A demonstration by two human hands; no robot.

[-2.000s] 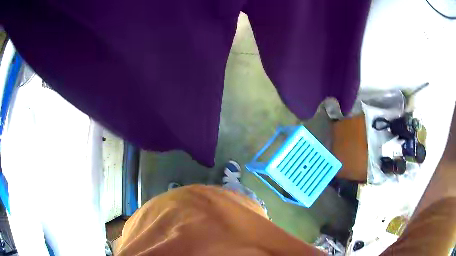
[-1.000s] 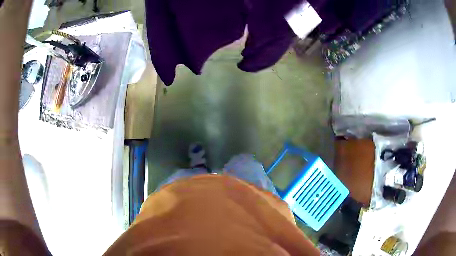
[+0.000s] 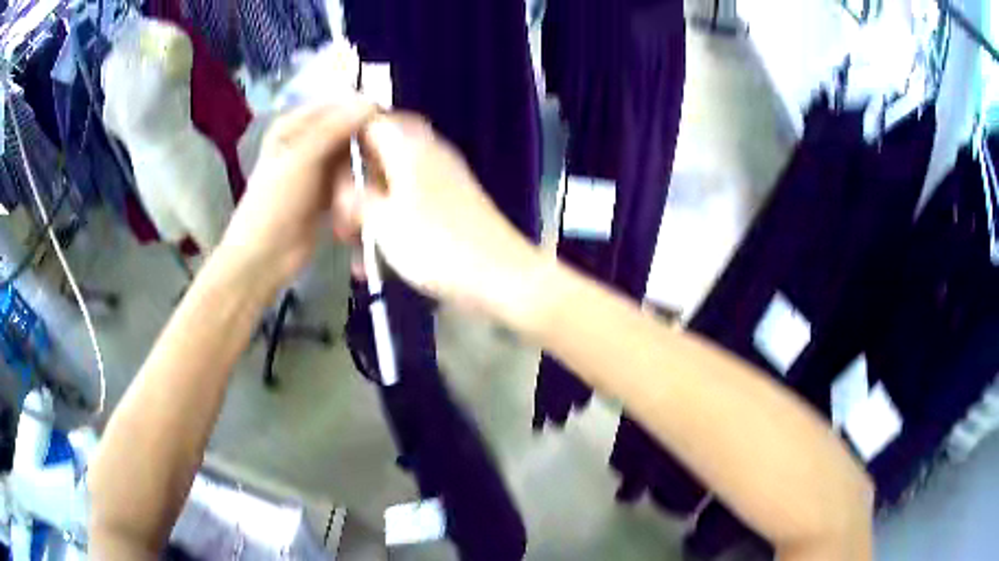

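Note:
My left hand [image 3: 301, 181] and my right hand [image 3: 422, 208] are together at the upper middle, both closed around a white trouser hanger [image 3: 380, 329]. The hanger's straight bar runs steeply down below my hands. Dark purple trousers [image 3: 455, 460] hang from it, with a black loop beside the bar and a white label [image 3: 415, 522] low on the cloth. My fingers are blurred and partly hide the bar and the waistband.
More dark purple trousers [image 3: 624, 121] with white labels hang behind and to the right. A pale dress form [image 3: 164, 132] stands at the upper left, with striped and red garments near it. A white cable [image 3: 66, 252] hangs at the left. A black stand base is on the floor.
The view has risen from the floor, blue stool and iron to the hanging garments. Both hands are now in view on the hanger, which did not show before.

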